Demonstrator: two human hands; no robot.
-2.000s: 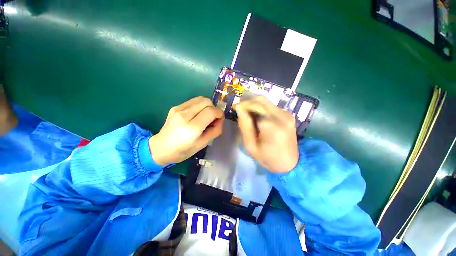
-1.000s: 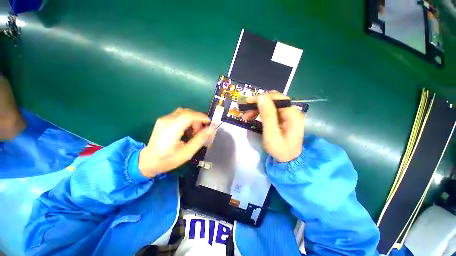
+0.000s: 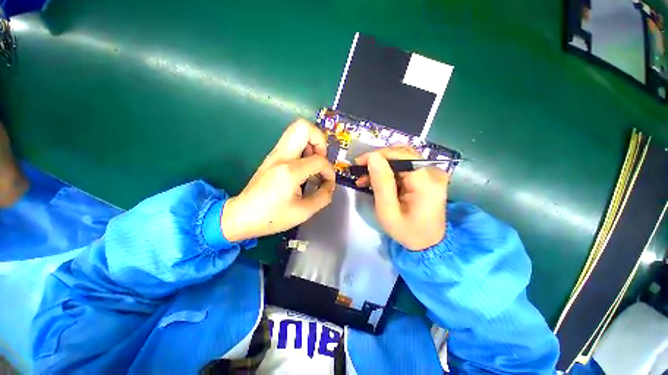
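Observation:
The tablet unit (image 3: 340, 238) lies in front of me, its silver-white panel toward me and its crowded main board (image 3: 373, 132) at the far end. An adhesive tape sheet (image 3: 384, 84), black with a white patch, lies beyond the board's far edge. My right hand (image 3: 410, 194) holds dark tweezers (image 3: 403, 165) across the board, one end toward the orange flex cable (image 3: 343, 167). My left hand (image 3: 282, 183) is at the board's left side, thumb and fingers bent together; whether they pinch a small piece cannot be told.
Long tape strips (image 3: 611, 245) stand at the right, beside a white roll (image 3: 633, 340). Another open tablet (image 3: 615, 40) lies at the far right. A blue thing (image 3: 22, 7) is at the far left corner. Another person's blue sleeve (image 3: 51, 212) is at the left edge.
My left hand has moved up and right along the board's left side, its fingers more curled. The right hand and tweezers have shifted slightly down, with the tweezers still held.

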